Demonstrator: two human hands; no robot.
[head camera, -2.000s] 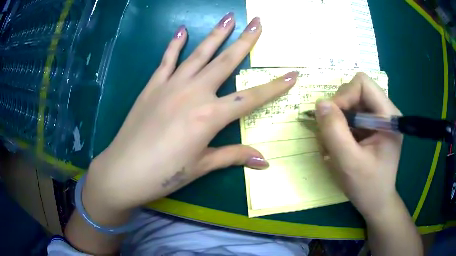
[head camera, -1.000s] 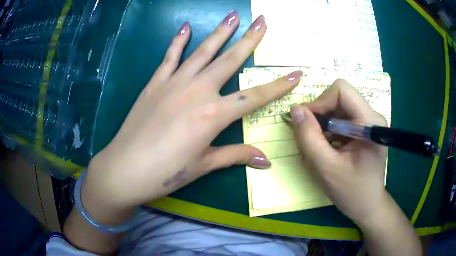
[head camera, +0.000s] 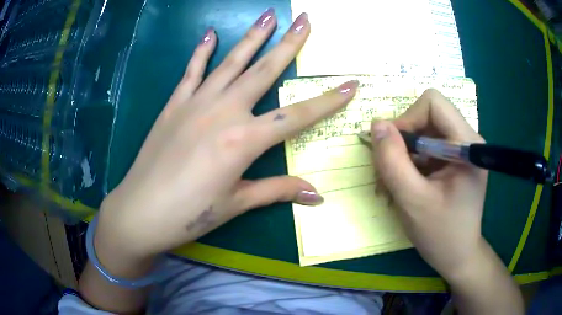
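Yellow form slips (head camera: 339, 215) lie in a thin stack on the green mat, with ruled lines and small handwriting in the upper part. My left hand (head camera: 209, 135) lies flat with spread fingers, its index fingertip and thumb on the slips' left part, holding nothing. My right hand (head camera: 431, 178) grips a gel pen (head camera: 508, 161) with a clear barrel and black end. The pen tip touches or nearly touches the slip at the lowest written line. My right hand covers the slips' lower right part.
A white sheet (head camera: 376, 37) lies just above the slips, with faint print at its right. A clear plastic blister tray (head camera: 37, 117) lies at the left. Yellow tape (head camera: 308, 275) runs along the mat's front edge. Dark items are cut off at the right edge.
The papers and my left hand appear slightly further left and up than a second ago. The pen tip moved left along the line, then a little right again.
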